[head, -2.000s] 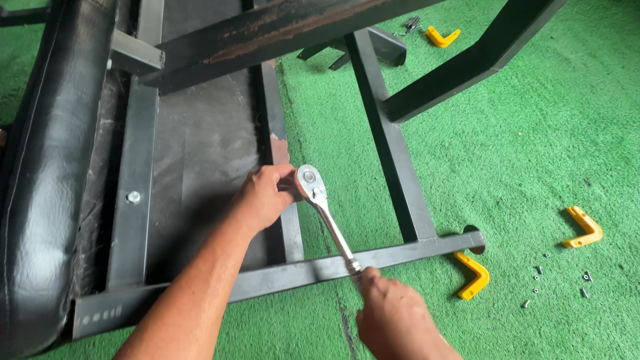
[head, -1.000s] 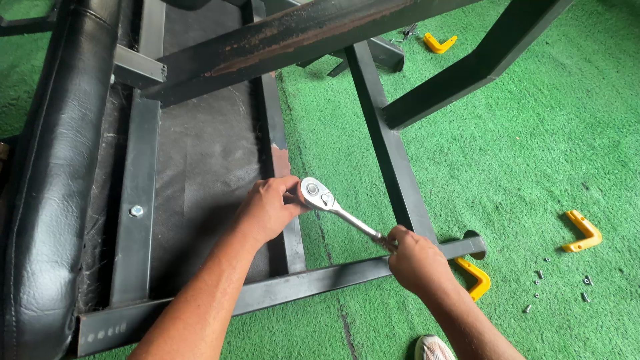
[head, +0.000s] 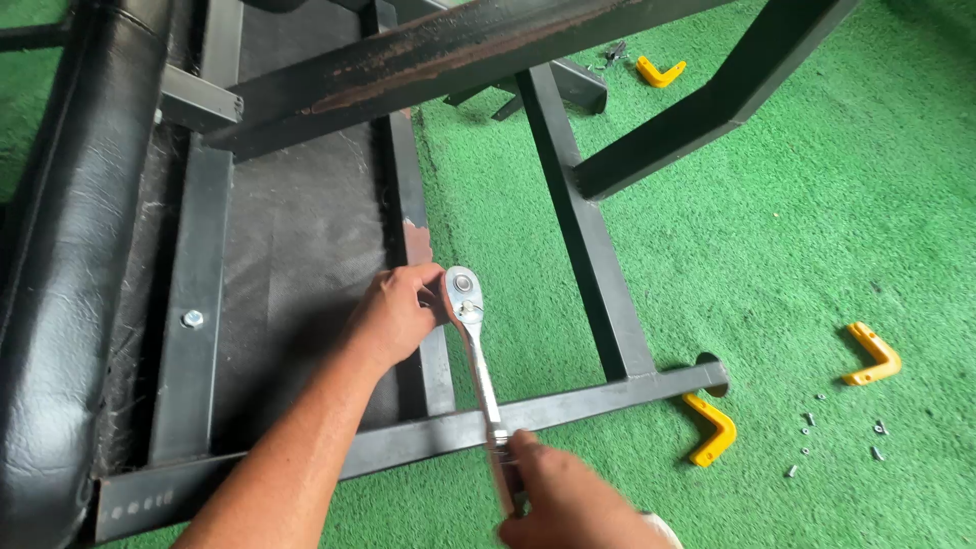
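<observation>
A chrome ratchet wrench [head: 479, 366] lies over the lower part of the black metal frame [head: 404, 442]. Around its handle my right hand [head: 560, 484] is closed, slightly blurred. My left hand [head: 400, 309] holds the underside of the ratchet head, thumb and fingers against it; whatever is beneath the head is hidden by hand and tool. Close by, the frame's inner bar has a patch of worn reddish paint [head: 417, 242]. On the left bar sits a hex bolt [head: 193, 319]. Black fabric [head: 313, 229] spans between the bars.
A black padded cushion [head: 84, 244] runs along the left side. Thick steel tubes [head: 427, 69] cross above the frame. On the green turf lie yellow angled brackets [head: 877, 354], small bolts and nuts [head: 810, 419], and dark metal parts [head: 614, 53] at the top.
My right hand has swung the ratchet handle from the right back down toward the bottom of the view, after swinging it up to the right earlier. My left hand stays at the head.
</observation>
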